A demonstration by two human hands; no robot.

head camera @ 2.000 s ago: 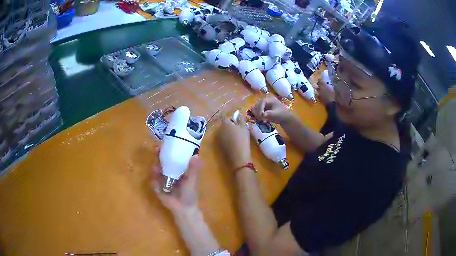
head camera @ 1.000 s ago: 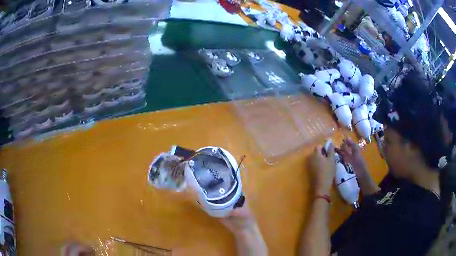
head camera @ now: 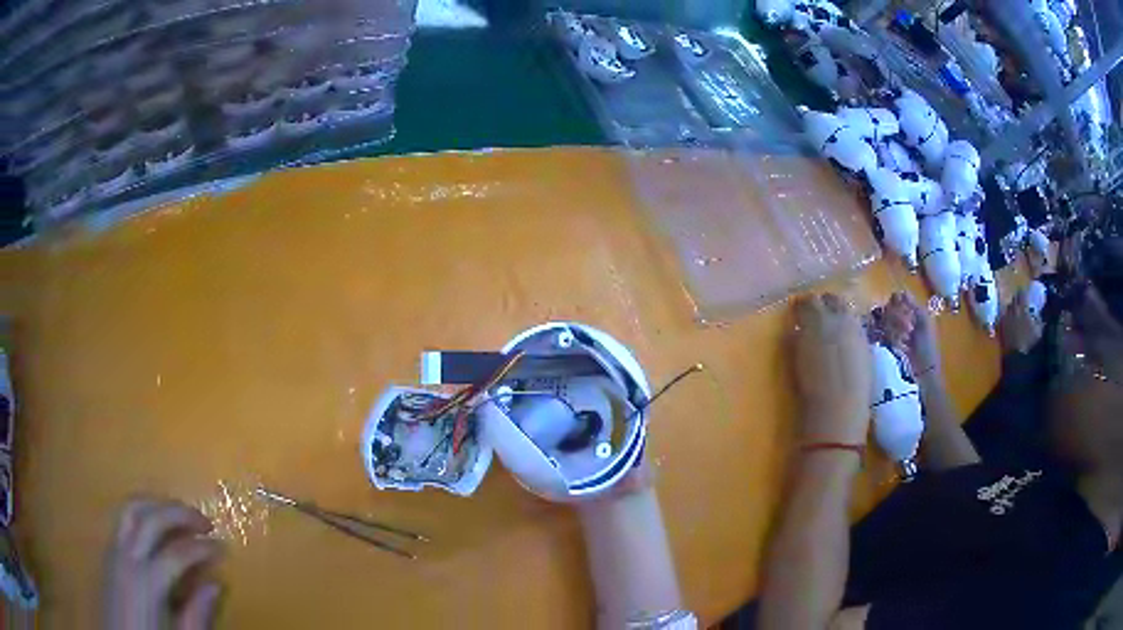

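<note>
My right hand grips a white camera body from below and behind. Its open end faces up and shows a grey interior with a dark round part. The head shell lies open to its left, circuit parts upward, joined by red, yellow and dark wires. A dark flat strip with a white end crosses above them. A thin dark lead sticks out to the right. My left hand is at lower left, slightly blurred, empty, fingers curled but apart. Tweezers lie between my hands.
Fine bright strands or glints show beside my left hand. Stacked blister trays stand at upper left; a flat clear tray lies at the back. White camera units are grouped at upper right. Another person's hands work at a unit on the right.
The view has swung left and down. The body has turned from lying lengthwise to open end up. My left hand has come into view at lower left, and the tweezers show fully.
</note>
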